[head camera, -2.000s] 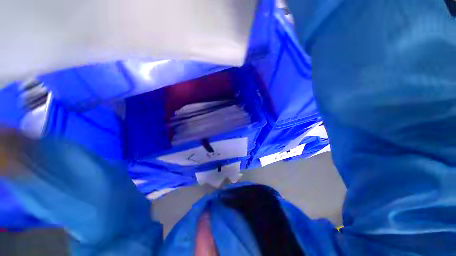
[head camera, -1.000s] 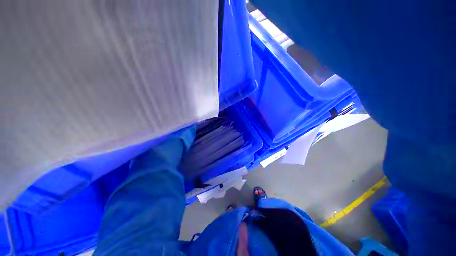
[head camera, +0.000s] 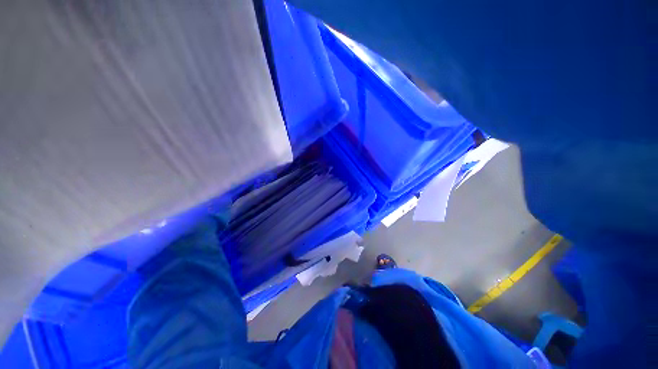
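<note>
A blue plastic bin (head camera: 364, 191) stands low in front of me. Many thin grey, white-edged panels (head camera: 288, 216) stand upright in it in a close row. My left sleeve reaches down to the bin's left side, and my left hand is hidden under the large grey surface. My right sleeve fills the right side of the view, and my right hand is out of the picture. What either hand holds cannot be seen.
A large pale grey surface (head camera: 137, 108) covers the upper left. More blue bins (head camera: 389, 122) stand beside the open one, with white paper labels (head camera: 435, 194) hanging from their edges. Grey floor with a yellow line (head camera: 516, 281) and a shoe (head camera: 385, 261) shows below.
The view has shifted, and more of the panels in the bin now show. My left sleeve has moved left and down from the panels. My right sleeve covers more of the right side.
</note>
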